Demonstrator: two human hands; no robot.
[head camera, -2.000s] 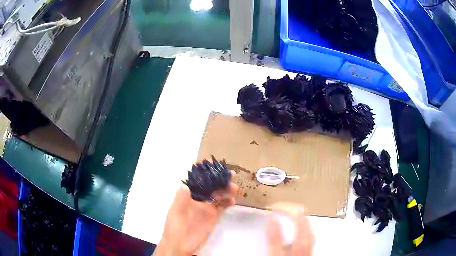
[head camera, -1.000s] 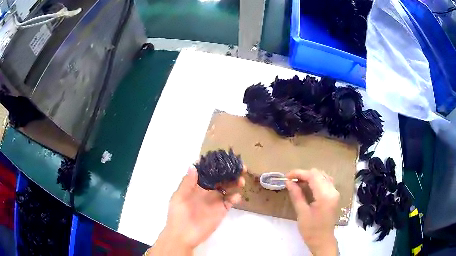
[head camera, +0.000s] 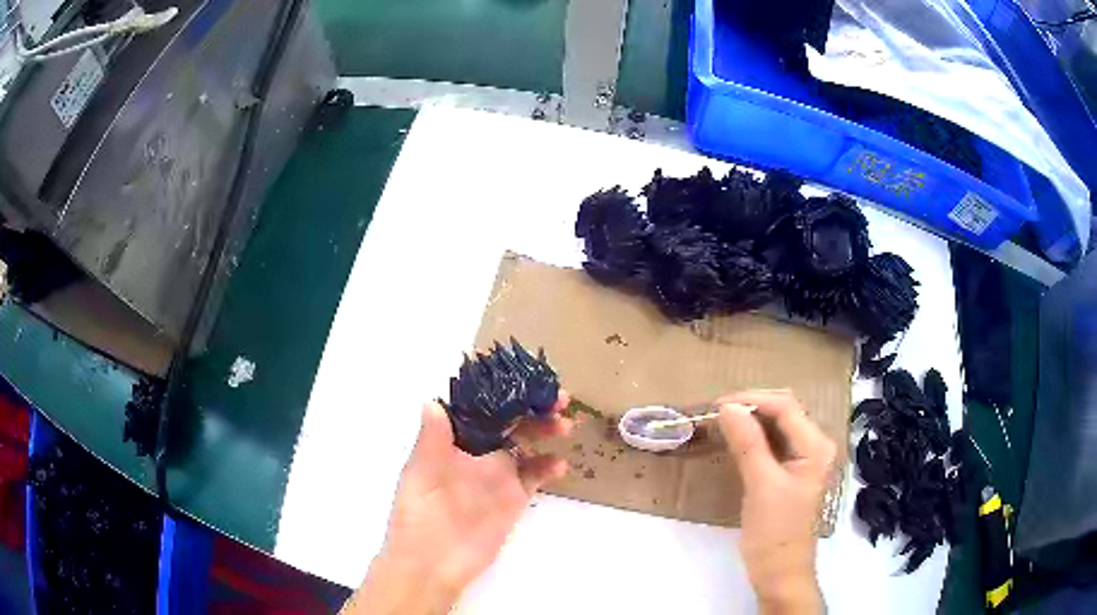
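Note:
My left hand (head camera: 463, 499) holds a black spiky hair piece (head camera: 499, 394) over the left part of the brown cardboard mat (head camera: 734, 360). My right hand (head camera: 782, 475) pinches a thin white stick (head camera: 704, 418); its tip is in the small white oval dish (head camera: 656, 428) on the cardboard. Dark stains lie on the cardboard around the dish. More spiky hair pieces (head camera: 692, 267) are heaped along the cardboard's far edge. Small curved black parts (head camera: 905, 463) lie in a loose pile to the right.
A white sheet (head camera: 373, 348) lies under the cardboard on the green surface (head camera: 283, 252). A blue bin (head camera: 770, 126) with black parts and a translucent liner (head camera: 926, 72) stands at the far right. Grey metal equipment (head camera: 169, 156) stands at the left. A yellow and black tool (head camera: 994, 541) lies at the right edge.
My right hand, blurred and low near my left hand earlier, has moved right and taken hold of the stick at the dish. The liner has shifted back, uncovering more of the blue bin.

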